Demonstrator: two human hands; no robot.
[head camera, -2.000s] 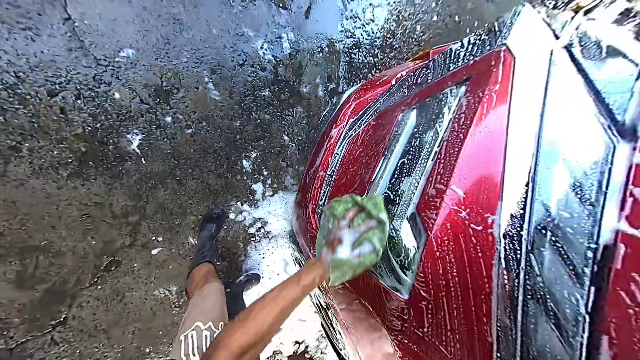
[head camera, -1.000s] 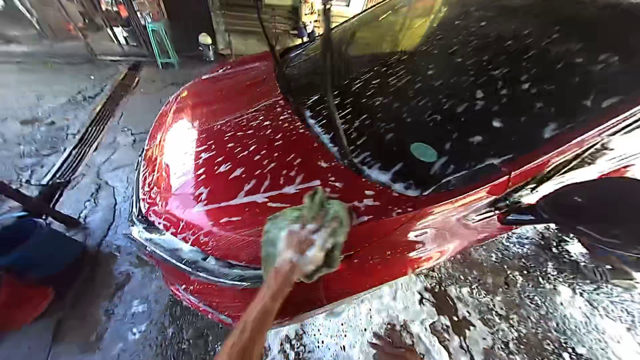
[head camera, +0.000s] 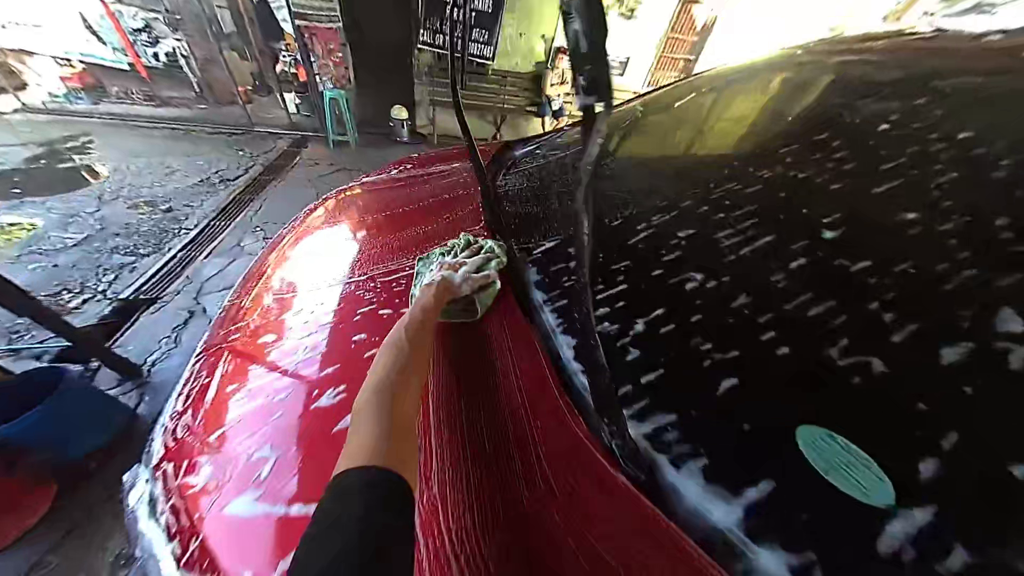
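My right hand, wet with suds, presses a green cloth against the red hood of a car, close to the base of the windshield. Its fingers are spread over the folded cloth. A black sleeve covers the upper part of that arm. White foam streaks and droplets lie on the hood and across the dark windshield. Just right of the cloth, a black wiper arm stands raised from the glass. My left hand is out of view.
A blue tub and a red container stand at the lower left near a dark bar. A drain grate crosses the wet, cracked ground. Behind are a green stool, a bench and a person.
The view has swung from the car's light and body side to its hood and windshield. Over the last second the cloth has moved across the hood to beside the wipers, still in my hand.
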